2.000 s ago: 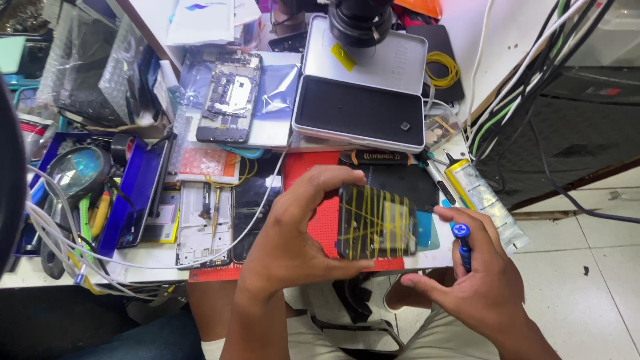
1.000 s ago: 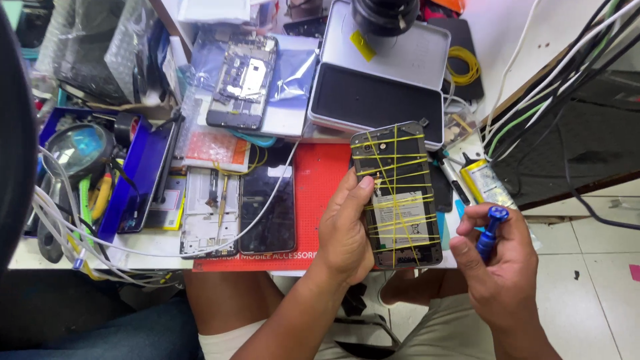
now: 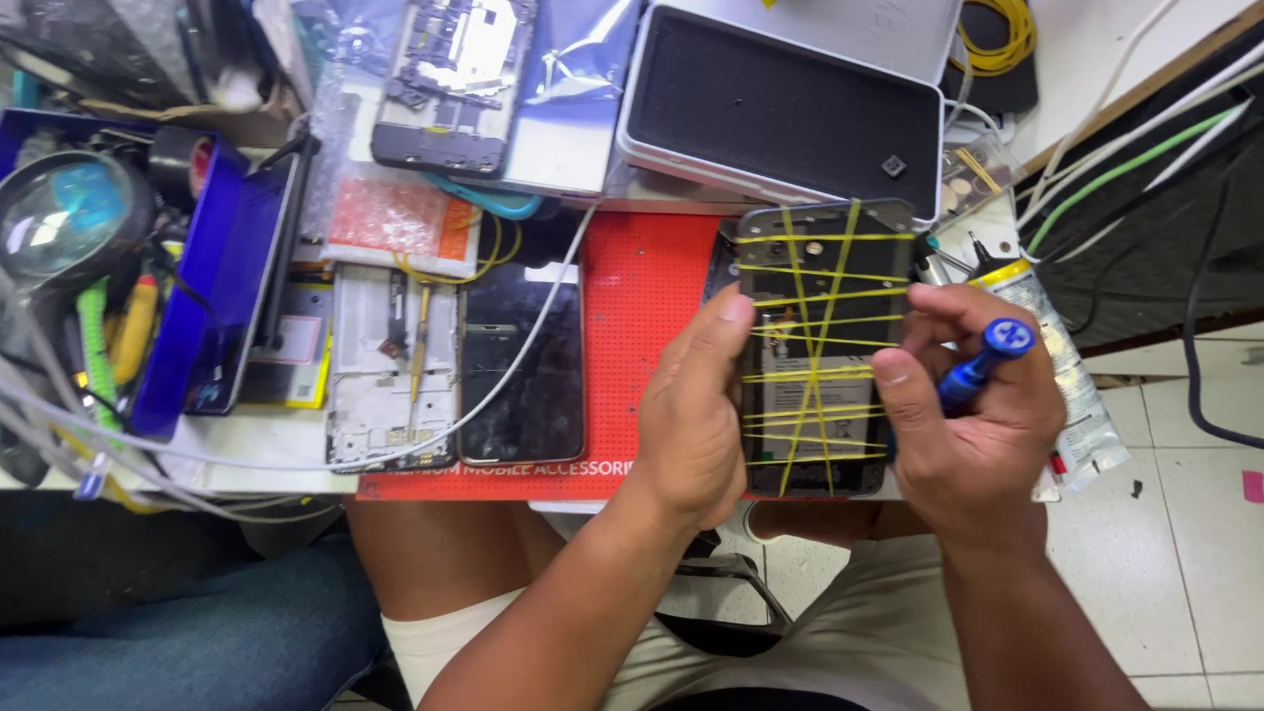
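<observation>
A smartphone with its back cover off [image 3: 859,296] is upright between my hands, its battery and inner frame showing. Yellow rubber bands [image 3: 812,375] cross it many times, over and around the body. My left hand [image 3: 696,420] grips its left edge, thumb on the front side facing me. At the right edge, the thumb and index finger of my right hand [image 3: 973,425] touch the phone and bands. A blue screwdriver [image 3: 973,370] is tucked in the same hand, its round cap pointing up right. The screwdriver's tip is hidden.
A red perforated mat [image 3: 647,306] lies beneath. To its left are a dark phone [image 3: 523,365] and an open phone frame [image 3: 370,395] with tweezers. Behind stands an open tin [image 3: 780,109]. A blue toolbox [image 3: 188,326], magnifier [image 3: 69,212], glue tube [image 3: 1071,365] and cables surround the work.
The phone, tilted two seconds ago, now faces up to the camera. My right hand, apart from it one second ago, has come against its right edge. The view has shifted closer.
</observation>
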